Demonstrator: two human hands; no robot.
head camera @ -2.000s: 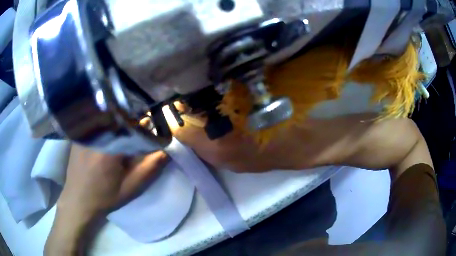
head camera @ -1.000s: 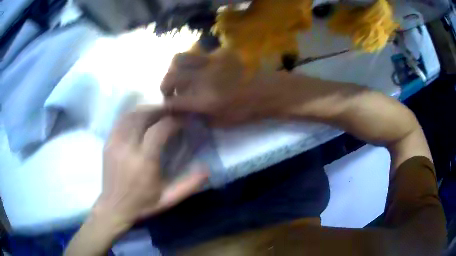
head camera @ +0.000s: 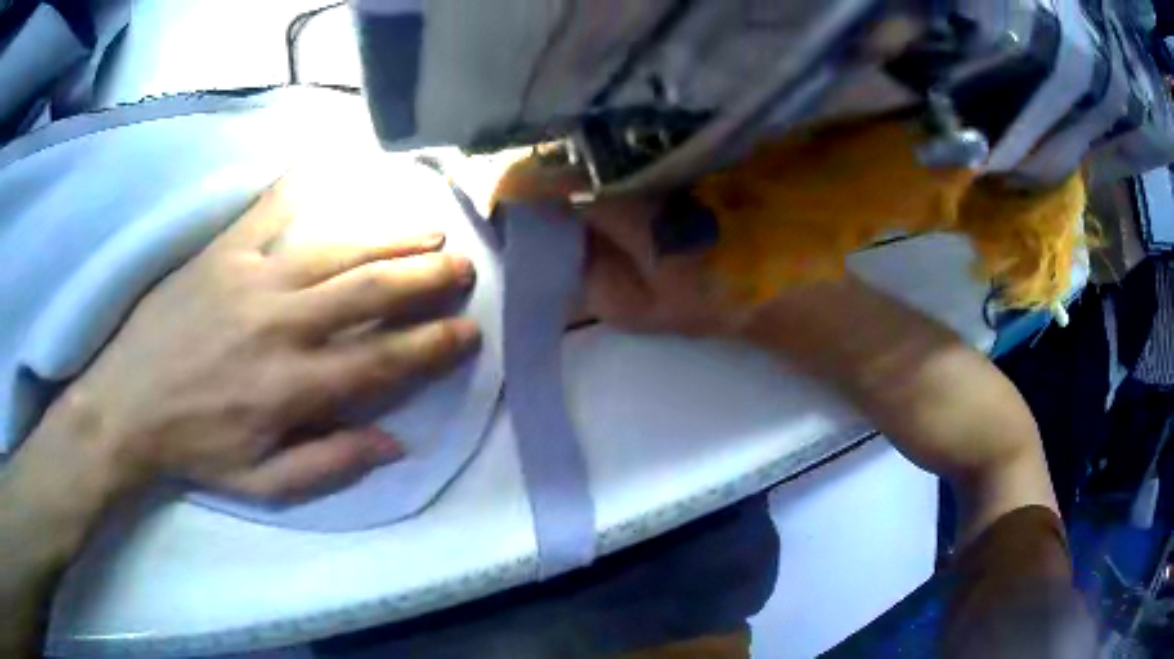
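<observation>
A pale grey-white fabric panel with a rounded edge lies on the white machine table. My left hand lies flat on it, palm down, fingers pointing toward the needle area. A narrow pale grey fabric strip runs from the needle area down over the table's front edge. My right hand is beside the strip's upper end, under the sewing machine head; its fingertips are partly hidden by the machine, so its hold cannot be told. The lamp glares at the needle area.
Yellow-orange fluffy cloth hangs on the machine head above my right wrist. The table's front edge curves across below, with measuring marks. Dark cloth and a white surface show below that edge. Dark items stand at the far right.
The blurred hands, together near the strip a second ago, are now apart. My left hand has moved left and flattened on the panel. The strip now hangs straight and the machine head appears lower in view.
</observation>
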